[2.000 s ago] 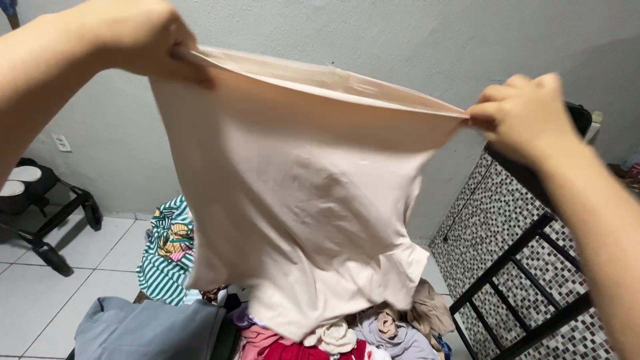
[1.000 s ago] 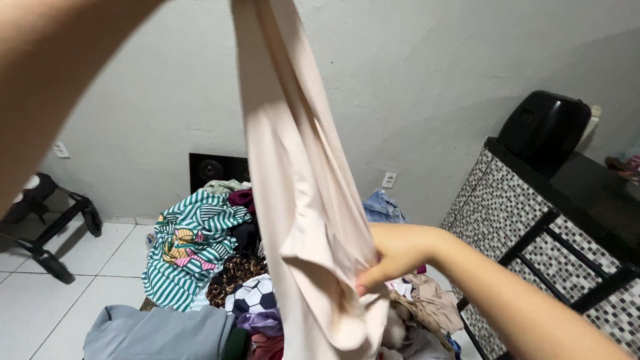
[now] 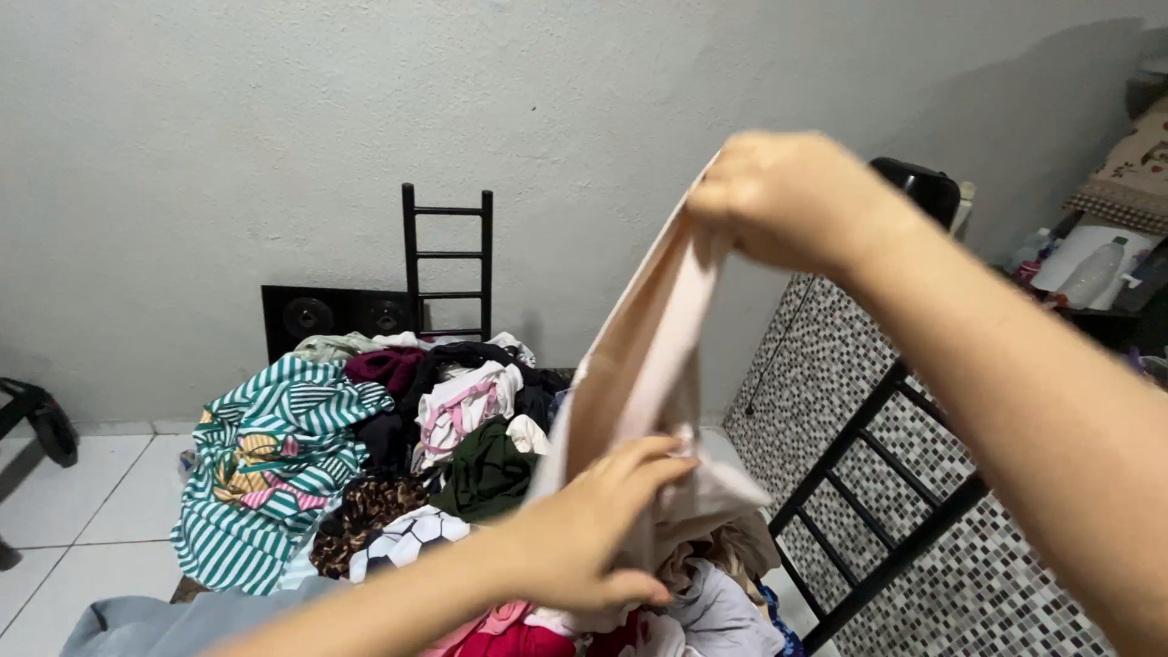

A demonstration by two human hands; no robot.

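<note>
My right hand [image 3: 776,201] is raised at right of centre, closed on the upper edge of a pale pink stretchy garment [image 3: 671,338], which hangs down from it in folds. Lower down, my left hand [image 3: 611,529] lies against the hanging cloth with its fingers spread. Below and behind is a heap of clothes: a green-and-white striped cloth [image 3: 274,429], a dark green piece [image 3: 488,470], a white one with pink trim [image 3: 470,406], a leopard-print piece [image 3: 370,516] and red cloth [image 3: 520,639]. The garment's lower end is partly hidden by my left hand and arm.
A black chair's ladder back [image 3: 447,251] rises behind the heap, beside a black cooktop panel [image 3: 315,315] against the grey wall. Another black ladder back [image 3: 876,493] stands at right before a mosaic-tiled counter [image 3: 912,566]. Gray cloth [image 3: 173,620] lies lower left; a wheeled frame [image 3: 41,420] is far left.
The pale garment was spread wide between both hands, then hung lengthwise; now it hangs from my raised right hand. My right hand has moved up, and my left is now lower. The view has shifted.
</note>
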